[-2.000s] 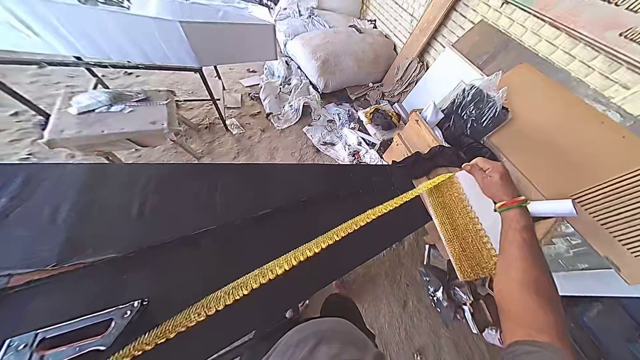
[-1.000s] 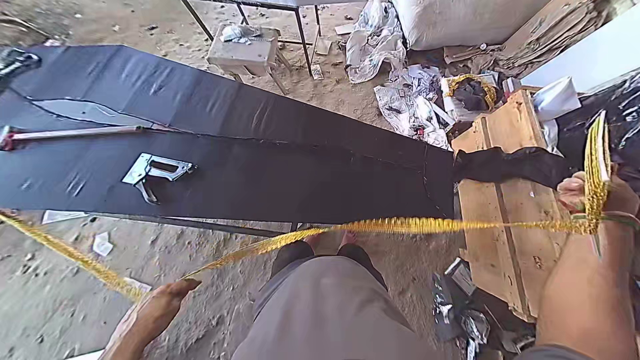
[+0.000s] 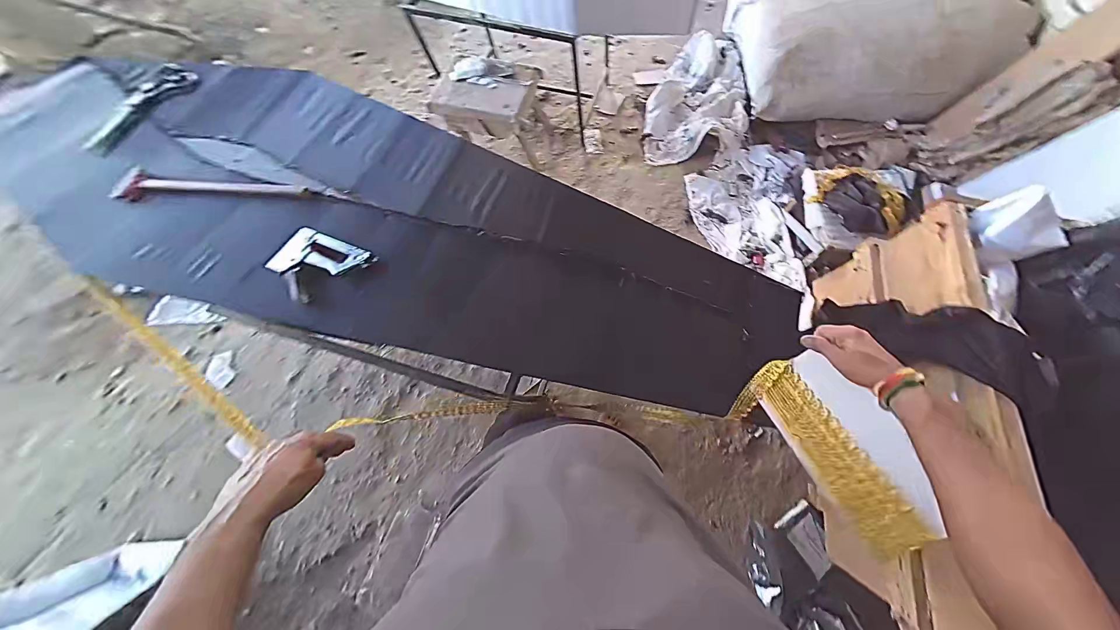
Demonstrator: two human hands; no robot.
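Observation:
Gold braided trim (image 3: 175, 363) runs from the near edge of a long black cloth-covered panel (image 3: 560, 297) down to my left hand (image 3: 284, 472), which is closed around it. From there it passes in front of my body to a white card (image 3: 862, 424) wound with more of the trim. My right hand (image 3: 853, 354) grips the card's upper end, beside the panel's narrow right end. On the panel lie a metal staple gun (image 3: 319, 254), a hammer (image 3: 219, 186) with a pale handle and, farther left, another tool (image 3: 144, 105) that is blurred.
A wooden crate (image 3: 927, 262) with black cloth (image 3: 954, 341) across it stands at the right. Behind the panel are a small stool (image 3: 486, 96), crumpled plastic (image 3: 691, 105) and a large white sack (image 3: 875, 61). Black plastic (image 3: 787, 560) lies on the ground beside the crate.
The card of trim, raised and seen edge-on a second ago, is now lower and flatter beside the panel's narrow end. Two seconds ago the trim stretched across the panel, with my left hand out of view.

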